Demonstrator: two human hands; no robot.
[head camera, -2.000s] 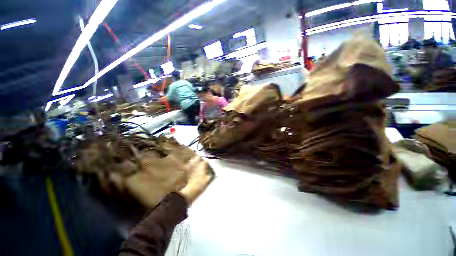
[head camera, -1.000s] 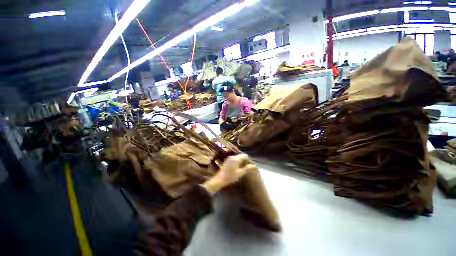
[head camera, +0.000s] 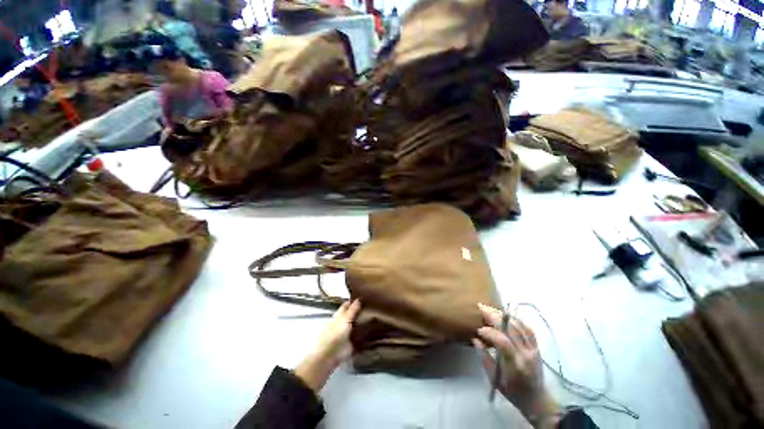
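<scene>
A brown tote bag (head camera: 419, 260) lies on the white table in front of me, with a tiny pale label on its face. Its two long straps (head camera: 289, 272) point left. My left hand (head camera: 339, 333) is at the bag's lower left edge, fingertips on the fabric; the thumb's grip is partly hidden. My right hand (head camera: 513, 356) is at the lower right edge, with a slim pen-like thread burner (head camera: 500, 356) between its fingers. The burner is blurred and its tip is unclear. A thin pale cord (head camera: 544, 323) loops on the table to the right.
Crumpled bags (head camera: 100, 260) lie at left. A tall bag pile (head camera: 452, 126) stands behind the bag. A black adapter (head camera: 630, 253), small tools (head camera: 699, 239) and a brown stack (head camera: 725, 352) are at right. An off-white bundle (head camera: 540, 161) lies at back. A person (head camera: 191, 92) is beyond the table.
The view has swung right and down. My left hand has moved from the bags at left to the bag in front. My right hand, the straps and the cord now show.
</scene>
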